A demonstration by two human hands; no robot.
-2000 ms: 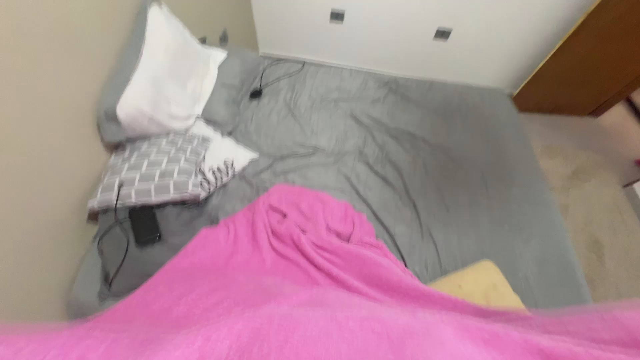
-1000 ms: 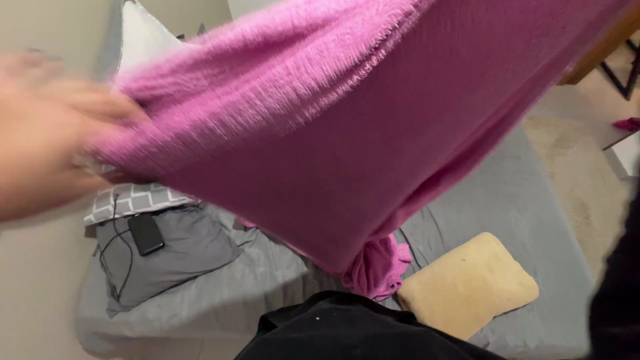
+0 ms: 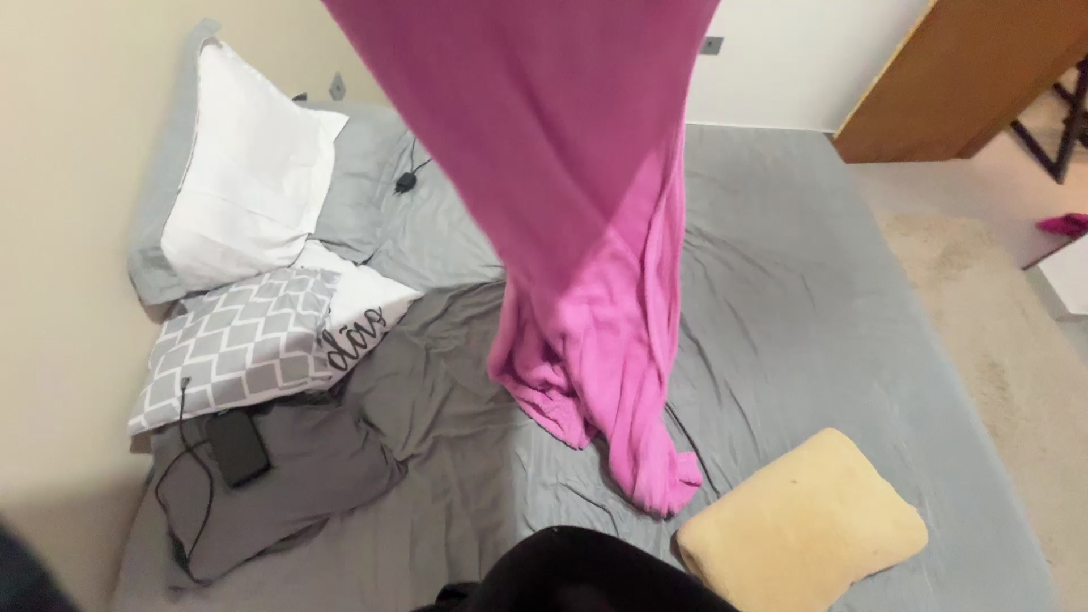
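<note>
A pink fleece blanket [image 3: 595, 212] hangs down from above the top edge of the view, and its lower end lies bunched on the grey bed sheet [image 3: 790, 323]. Both of my hands are out of view, so what holds the blanket is hidden. Right of its lower end lies a folded yellow blanket or cushion [image 3: 807, 527]. A dark knee or leg [image 3: 586, 569] shows at the bottom edge.
White [image 3: 255, 170], grey-patterned [image 3: 246, 340] and dark grey [image 3: 314, 484] pillows lie at the left. A black phone [image 3: 239, 447] with a cable rests on the dark one. A black plug [image 3: 405, 182] lies farther back. A wooden panel [image 3: 960, 85] stands at the back right.
The pink blanket was spread low across the view, then raised with my left hand at its edge; now it hangs narrow and upright. My left hand has left the view.
</note>
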